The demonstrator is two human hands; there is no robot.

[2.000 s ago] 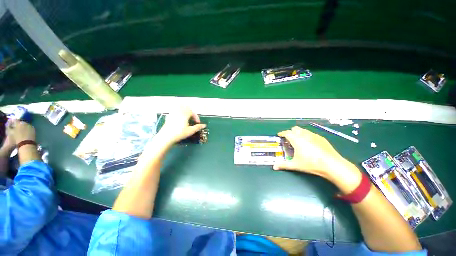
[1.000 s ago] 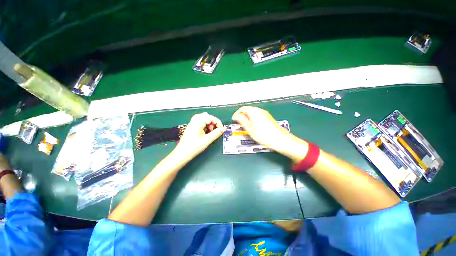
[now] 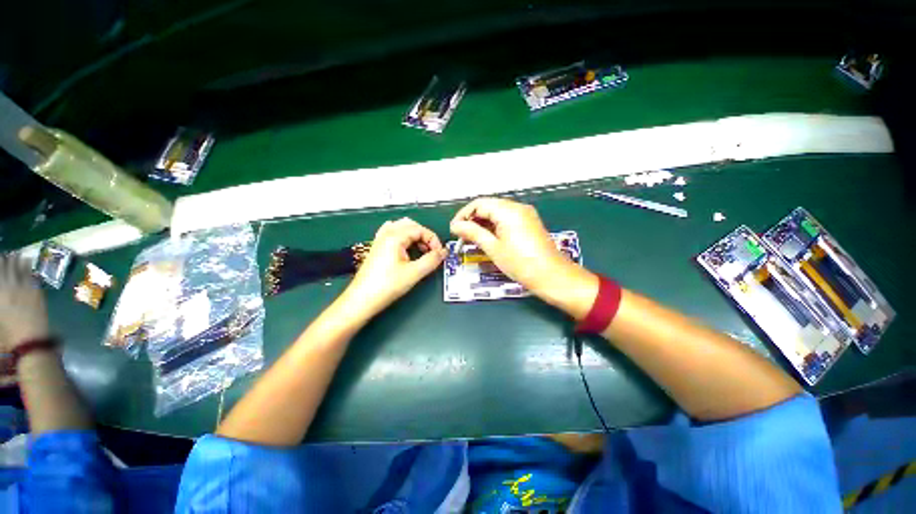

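Observation:
An open phone mid-frame [image 3: 487, 292] lies flat on the bench mat, its middle and upper part covered by my right hand. My left hand [image 3: 394, 266] is just left of it, thumb and forefinger pinched at its upper left corner. My right hand [image 3: 507, 241] is over the frame, fingertips pinched close to my left fingertips. Anything thin between the fingertips is too small to make out. A black cable bundle [image 3: 317, 270] with gold-brown ends lies left of my left hand. A red band is on my right wrist.
Clear plastic bags [image 3: 206, 316] lie at left, near small orange-brown parts [image 3: 93, 285]. Two phone bodies [image 3: 773, 306] lie at right. Tweezers [image 3: 640, 204] lie near white bits. Beyond the white strip [image 3: 522, 175], the belt carries several phone bodies. Another person's hand [image 3: 22, 306] is far left.
My left hand has left the cable bundle and moved right to the phone frame. My right hand has let go of the frame's right end and moved left over it. The other person's hand has moved.

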